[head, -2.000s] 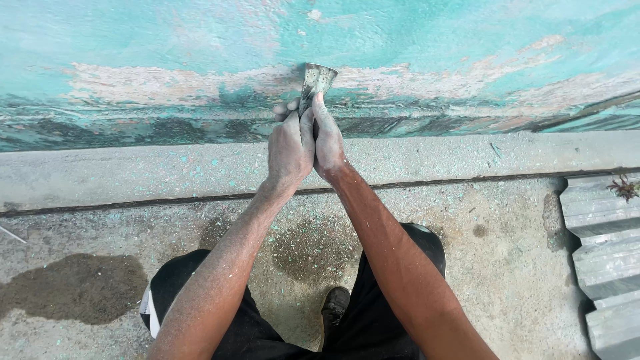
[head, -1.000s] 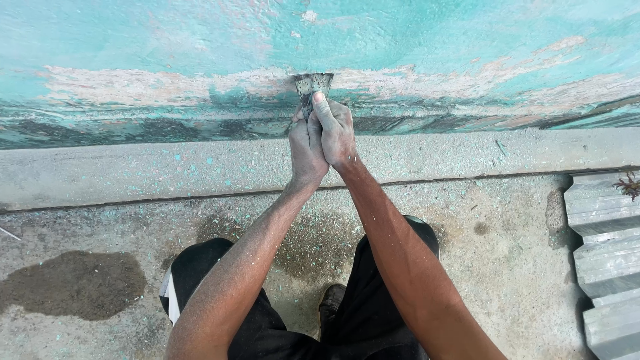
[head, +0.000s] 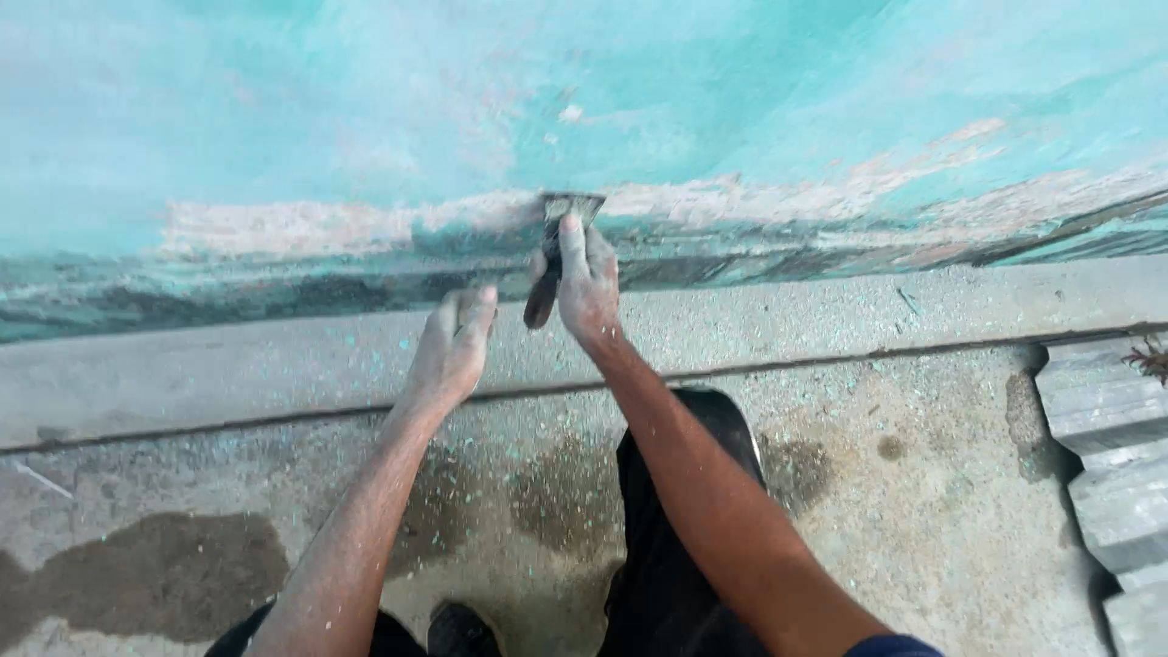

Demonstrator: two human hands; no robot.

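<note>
My right hand (head: 589, 278) grips a paint scraper (head: 573, 205), its thumb along the metal blade and the dark handle showing at the left of the palm. The blade's edge lies at the pale scraped band low on the turquoise painted wall (head: 411, 109). My left hand (head: 452, 347), dusty with pale powder, is lower and to the left, apart from the scraper; its fingers are partly curled and nothing shows in them.
A concrete ledge (head: 228, 365) strewn with paint flakes runs along the wall's foot. Below it lies a stained concrete floor (head: 922, 511) with more flakes. Corrugated sheets (head: 1118, 401) lie at the right, with a small reddish plant (head: 1152, 358) by them. My knees and one shoe (head: 461, 630) show below.
My left hand has come off the scraper and moved down and to the left. My right hand still holds the scraper against the wall. My legs have shifted.
</note>
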